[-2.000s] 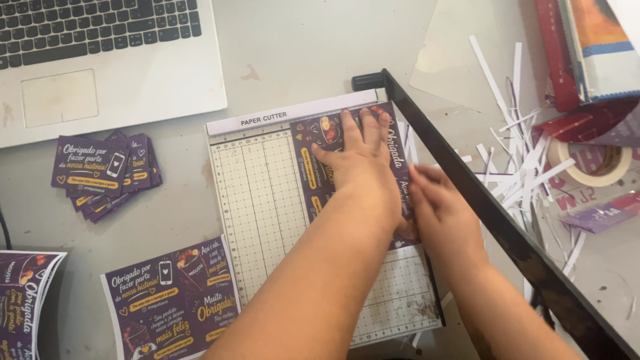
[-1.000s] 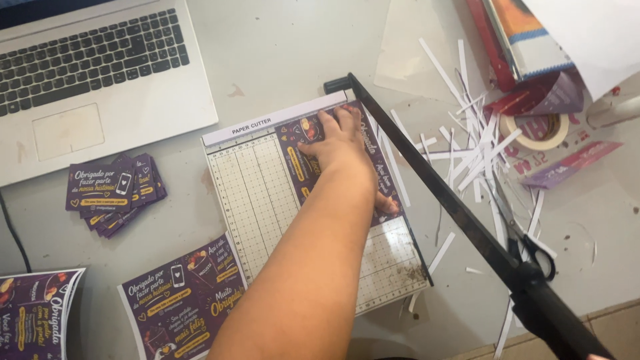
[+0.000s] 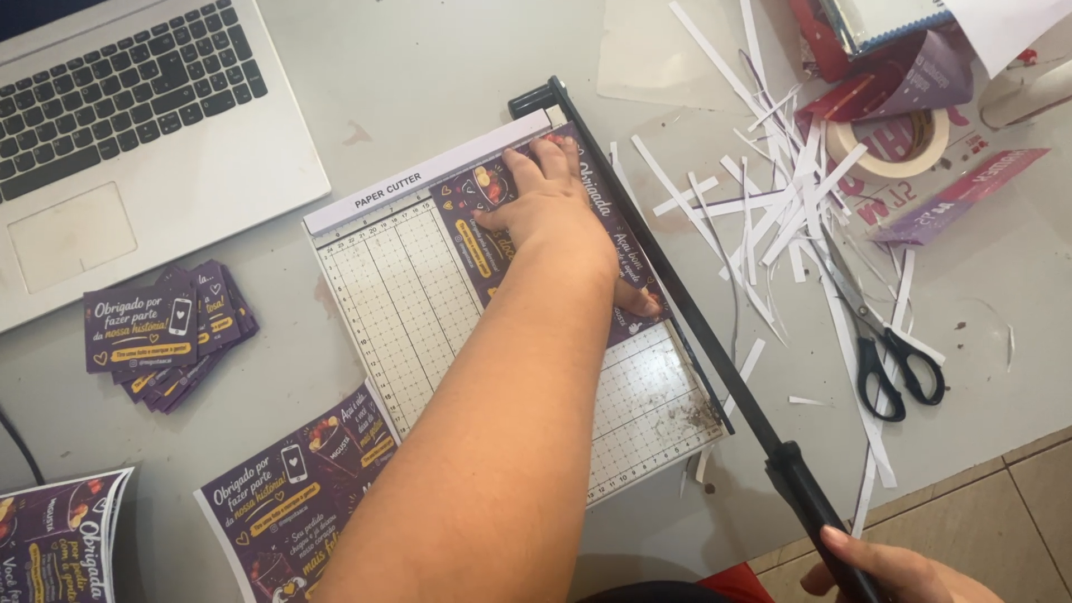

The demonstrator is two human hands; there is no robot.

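My left hand point(image 3: 557, 209) lies flat with spread fingers on a purple printed sheet point(image 3: 469, 226), pressing it on the gridded bed of a guillotine paper cutter point(image 3: 394, 310). The sheet's right edge runs along the cutter's edge, beside the black blade arm point(image 3: 695, 318). My right hand point(image 3: 888, 569), partly out of view at the bottom right, is closed around the blade arm's black handle point(image 3: 812, 502). Left of the cutter lie a fanned pile of small purple cards point(image 3: 142, 327) and a purple printed sheet point(image 3: 276, 502), partly behind my left forearm.
A laptop point(image 3: 209, 167) stands at the upper left, above more printed sheets point(image 3: 59, 536). Right of the cutter lie white paper strips point(image 3: 787, 218), black-handled scissors point(image 3: 871, 327), a roll of tape point(image 3: 930, 163) and a spiral-bound item point(image 3: 888, 25). The table edge is at the lower right.
My right hand has gone from the sheet's right edge, where it was two seconds ago, to the blade arm's handle. My left hand stays on the sheet. The view has shifted somewhat.
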